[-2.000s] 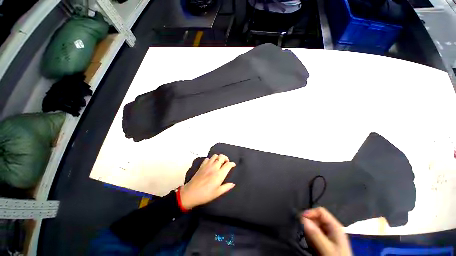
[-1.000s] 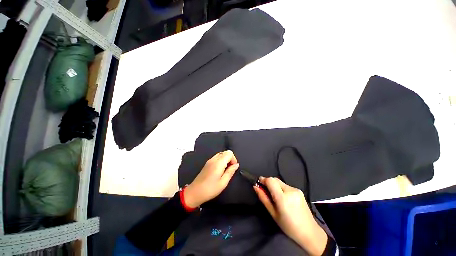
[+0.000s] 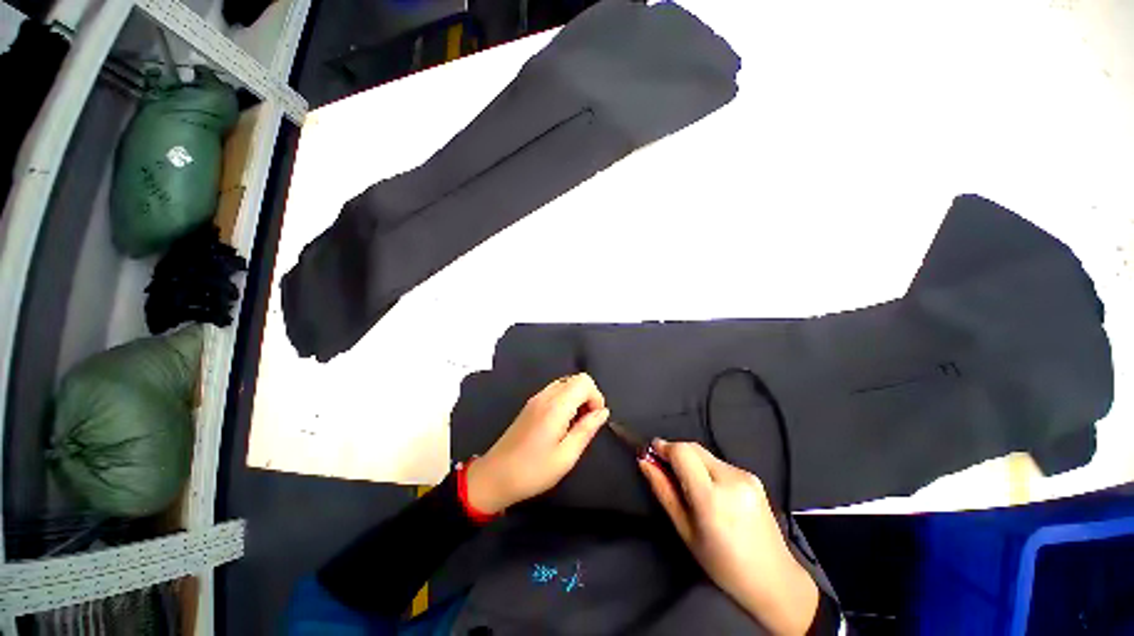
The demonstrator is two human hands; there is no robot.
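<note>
A large black garment panel [image 3: 846, 422] lies along the table's near edge, flared at the right, with a thin dark line on its right part. My left hand [image 3: 542, 445] rests over its left part, thumb and fingertips pinched together at the cloth; what is between them is too small to tell. My right hand [image 3: 734, 528] holds small thread snips [image 3: 631, 439], their tip pointing left, close to my left fingertips. A black cord [image 3: 781, 429] loops from near my right hand over the panel. A second black panel [image 3: 497, 174] lies farther back, with a straight dark line along its middle.
The white table [image 3: 846, 149] lies under both panels. At the left, a shelf frame [image 3: 259, 298] holds two green sacks [image 3: 174, 162] and a black bundle [image 3: 194, 286]. A blue crate [image 3: 1030, 578] is at the lower right, below the table edge.
Since the earliest frame, my right hand has come left to my left fingertips with the snips. The view has shifted. Over the last second both hands stay nearly in place.
</note>
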